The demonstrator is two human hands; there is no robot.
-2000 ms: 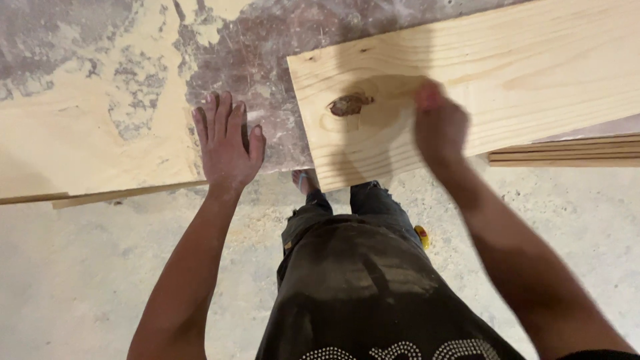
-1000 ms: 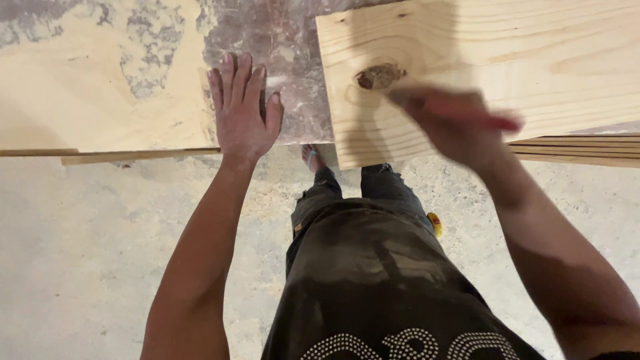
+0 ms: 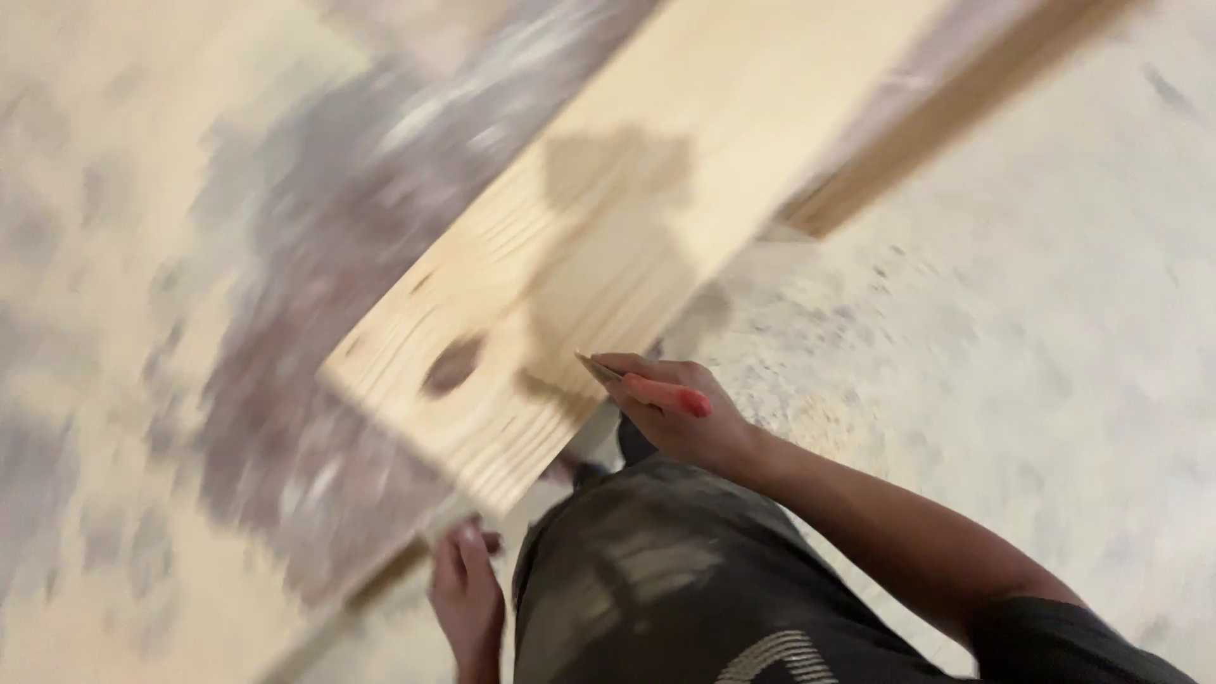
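My right hand (image 3: 679, 408) grips a pointed tool with a red handle (image 3: 670, 394); its narrow metal tip lies over the near edge of a pale wooden board (image 3: 608, 237). The tool's exact kind cannot be told. A dark knot (image 3: 454, 365) shows near the board's end. My left hand (image 3: 467, 589) hangs just below the board's near corner, fingers curled; blur hides whether it holds anything.
Under the board lies a worktable top (image 3: 313, 380) smeared with pale dust or filler. Edges of stacked wooden boards (image 3: 950, 114) stick out at the right. My shirt front is close below; a pale speckled floor (image 3: 997, 361) lies beyond.
My left hand has left the tabletop and come down near the table's edge. The right hand still has the red-handled tool, now nearer the board's edge. The view has turned strongly.
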